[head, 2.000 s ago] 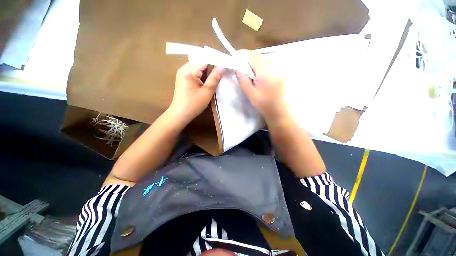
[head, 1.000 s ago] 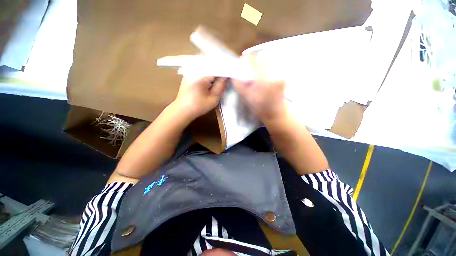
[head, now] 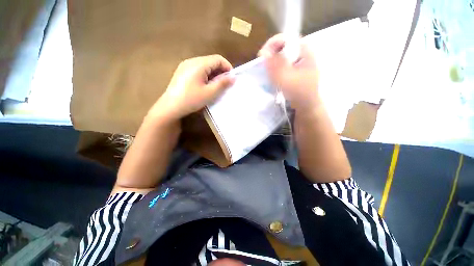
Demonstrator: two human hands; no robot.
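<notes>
A large brown panel (head: 130,52) lies on the table, its near part folded so that the white backing (head: 252,111) shows. My left hand (head: 200,85) pinches the top edge of the folded part between thumb and fingers. My right hand (head: 291,67) is further right on the same edge and holds white strips (head: 292,18), which point up and are blurred. A thin strand hangs below my right hand. A small cream label (head: 240,26) is on the brown face.
A box with pale shreds (head: 120,143) is below the table at left, partly hidden by my left forearm. White sheets (head: 358,62) and a small brown piece (head: 360,121) lie at right. Pale strands (head: 440,36) and a yellowish item (head: 456,73) are at the far right.
My right hand has moved right and up along the edge, away from my left hand, carrying the strips, which now point up instead of left. The view has shifted slightly.
</notes>
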